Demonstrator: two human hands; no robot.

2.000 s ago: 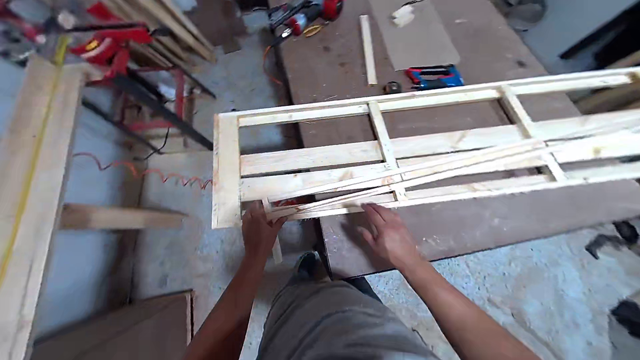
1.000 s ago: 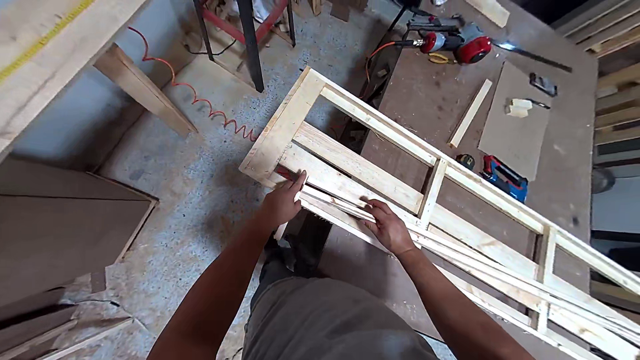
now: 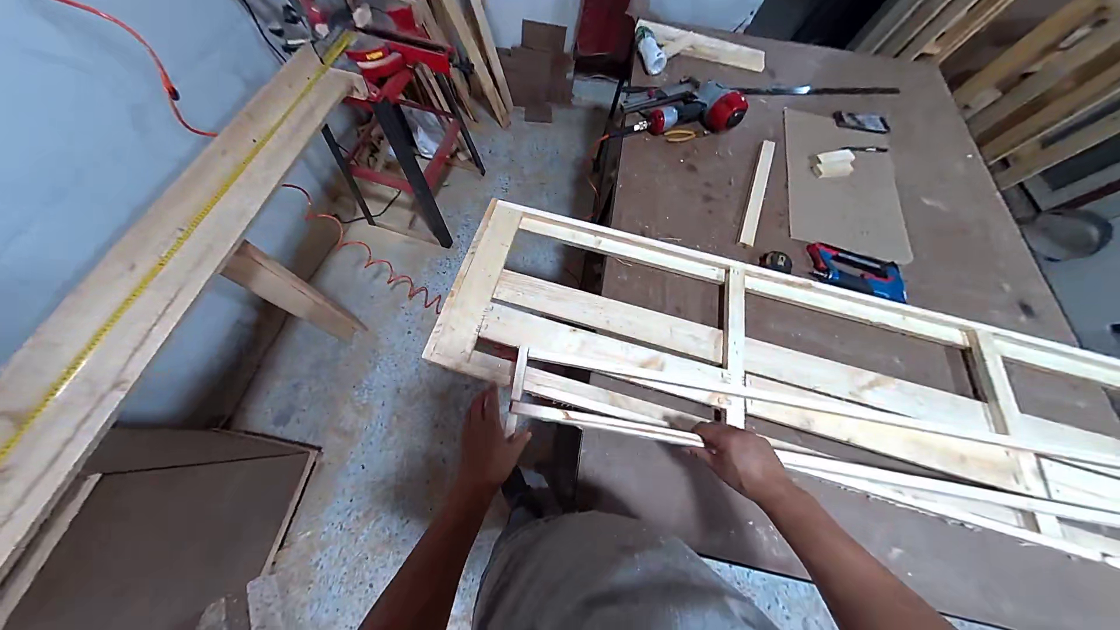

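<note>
A long wooden frame [image 3: 735, 337] with crosspieces lies over the workbench, its left end jutting past the bench edge. Thin wooden strips [image 3: 612, 423] run lengthwise along its near side. My right hand [image 3: 735, 455] grips one of these strips near the first crosspiece. At the frame's near left corner, my left hand [image 3: 492, 442] is at the lower end of a short thin wooden piece [image 3: 519, 376], which stands across the strip ends; the fingers are partly hidden, and whether they close on it cannot be told.
On the workbench [image 3: 682, 184] lie a red and black nail gun [image 3: 700, 109], a blue and red staple gun [image 3: 857, 271], a tape measure [image 3: 776, 262] and a wood offcut [image 3: 757, 192]. A plank with a yellow measuring tape [image 3: 166, 254] extends at left from a red saw stand [image 3: 402, 149].
The strip ends have come apart from the frame's near rail, and the short piece now shows across them. My left hand has moved to the outside of the near corner. The view has turned.
</note>
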